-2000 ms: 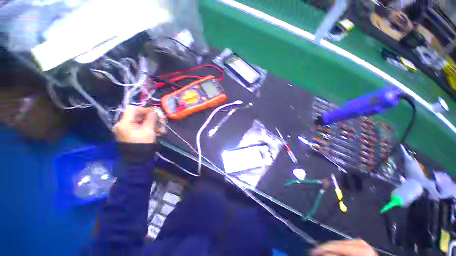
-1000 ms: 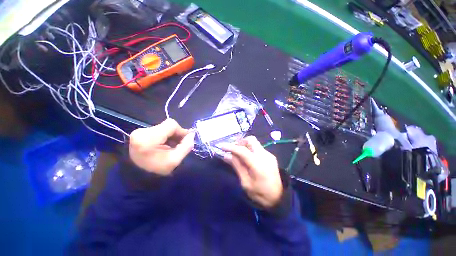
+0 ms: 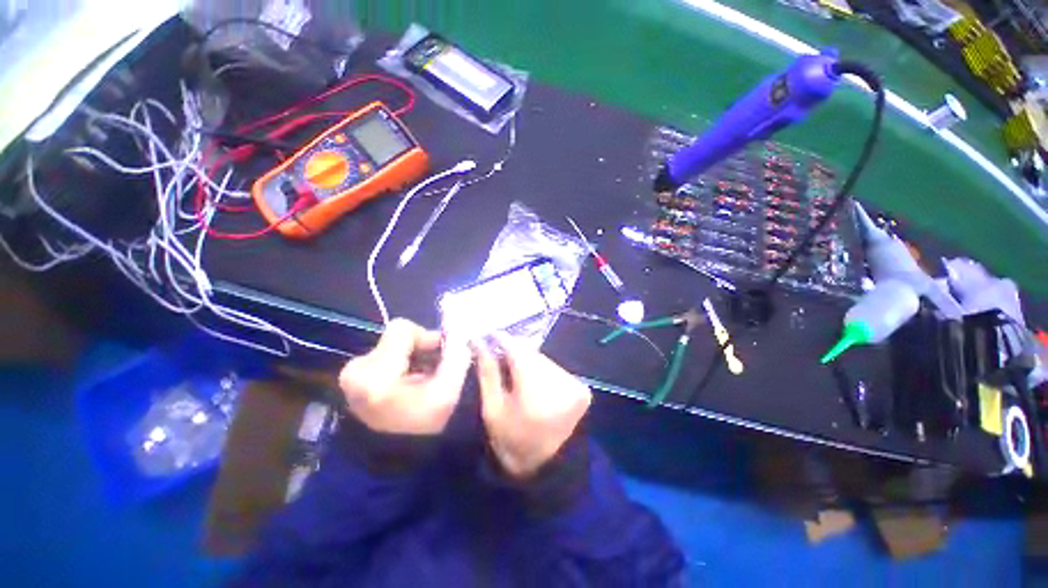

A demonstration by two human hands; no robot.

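The flat white module (image 3: pixel 494 301) lies on a clear plastic bag (image 3: pixel 531 237) at the mat's near edge, its small circuit board at the right end. My left hand (image 3: pixel 405 381) is at its near left corner, fingers pinched on a white cable (image 3: pixel 374 255) that runs up to a plug on the mat. My right hand (image 3: pixel 531 404) is just right of it, fingertips together at the module's near edge. The fingertips of both hands nearly meet; what lies between them is too small and bright to tell.
An orange multimeter (image 3: pixel 341 170) and tangled white cables (image 3: pixel 161 218) are at left. A bagged device (image 3: pixel 460 78) lies behind. A blue hot air gun (image 3: pixel 753 117) hangs over a blister tray (image 3: pixel 747 213). Green-handled cutters (image 3: pixel 672 358), a screwdriver (image 3: pixel 607 269) and a green-tipped bottle (image 3: pixel 876 317) are at right.
My hands came from wide apart to the module. Since one second ago, my right hand has moved left off the bag, close to my left hand. The view has also shifted.
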